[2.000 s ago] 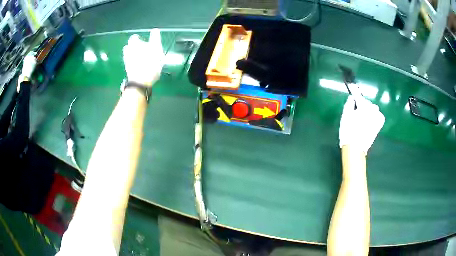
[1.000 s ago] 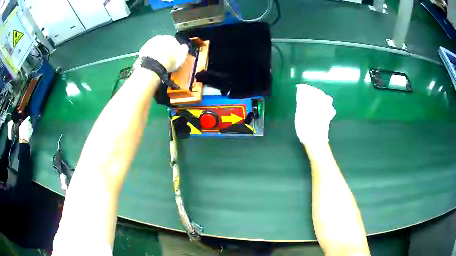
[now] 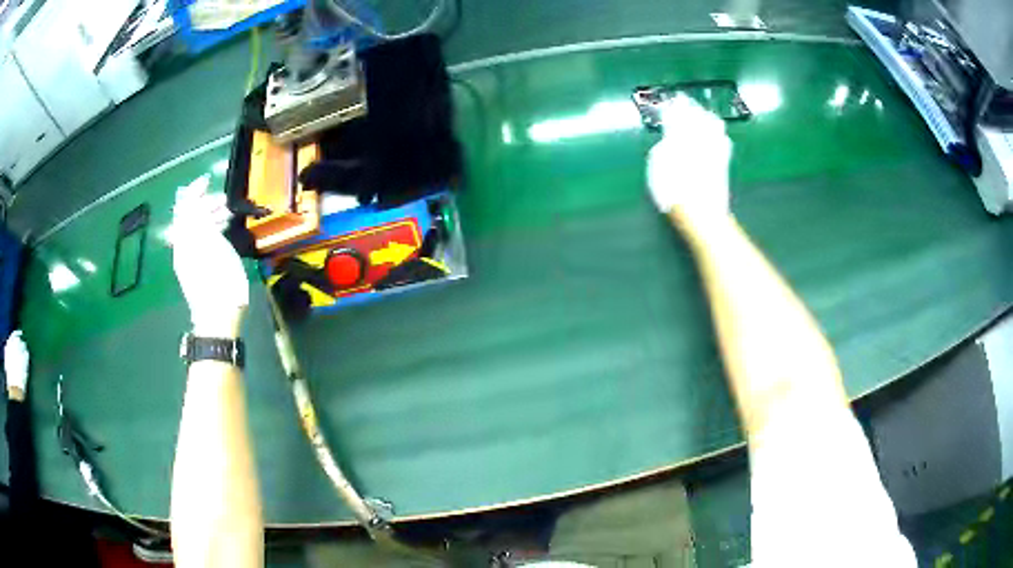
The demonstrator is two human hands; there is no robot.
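My gloved left hand (image 3: 209,250) is just left of the orange press nest (image 3: 272,194), with fingers apart and nothing visible in it. The metal press head (image 3: 317,100) covers the nest's back end. A dark edge shows inside the nest; I cannot tell whether it is a frame. My gloved right hand (image 3: 691,161) is at a black phone frame (image 3: 735,102) on the far part of the bench. Its fingertips cover the frame's near left side, so the grip is unclear. The red button (image 3: 343,267) is on the press's front panel.
Black cloth (image 3: 411,122) covers the press's right side. Another thin black frame (image 3: 129,253) lies at left. A taped hose (image 3: 311,427) runs to the bench edge (image 3: 578,494). A corded tool (image 3: 78,444) lies at lower left. Another person's gloved hand (image 3: 16,364) shows at the left rim.
The view has turned right. My left hand has left the nest and moved to its left. My right hand has reached the frame on the bench. The press head has come forward over the nest.
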